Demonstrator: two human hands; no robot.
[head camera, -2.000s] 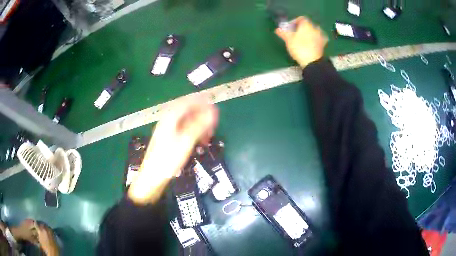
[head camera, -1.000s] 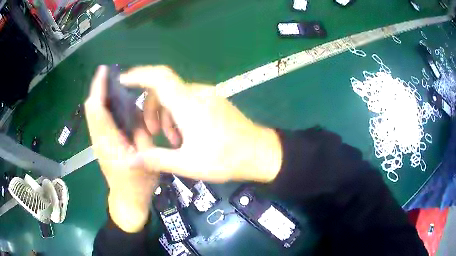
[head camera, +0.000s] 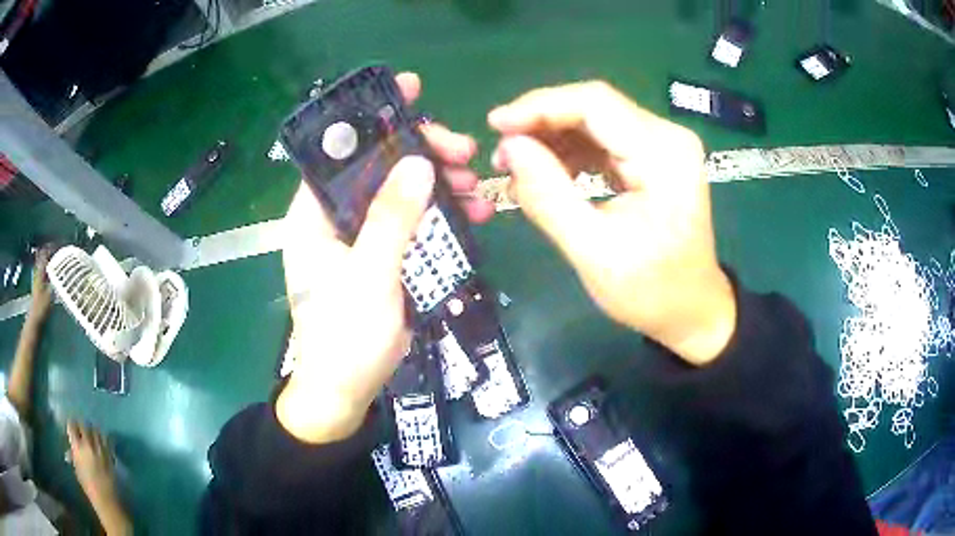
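My left hand (head camera: 351, 304) is shut on a black phone housing (head camera: 361, 173), its thumb across the middle. The housing shows a round silver disc (head camera: 339, 140) near its upper end, thin red strands beside it and a white keypad board (head camera: 435, 260) below. My right hand (head camera: 501, 138) is to the right of the housing, apart from it, thumb and forefinger close together; whether they pinch something tiny cannot be told. Below my hands lies a cluster of black housings (head camera: 419, 429), some overlapping. A separate housing (head camera: 607, 450) lies to their right, with a white loop (head camera: 520, 433) beside it.
Several housings (head camera: 717, 105) lie on the green belt (head camera: 586, 42) beyond the pale strip (head camera: 796, 161). A heap of white loops (head camera: 890, 325) is at right. A cream fan (head camera: 115, 304) and grey post (head camera: 94, 173) are at left. Another person's hand (head camera: 96, 471) shows at lower left.
Two seconds ago my right hand was over the belt. One second ago both hands were together around a dark housing; now my left hand holds it face up and my right hand has moved off to the right.
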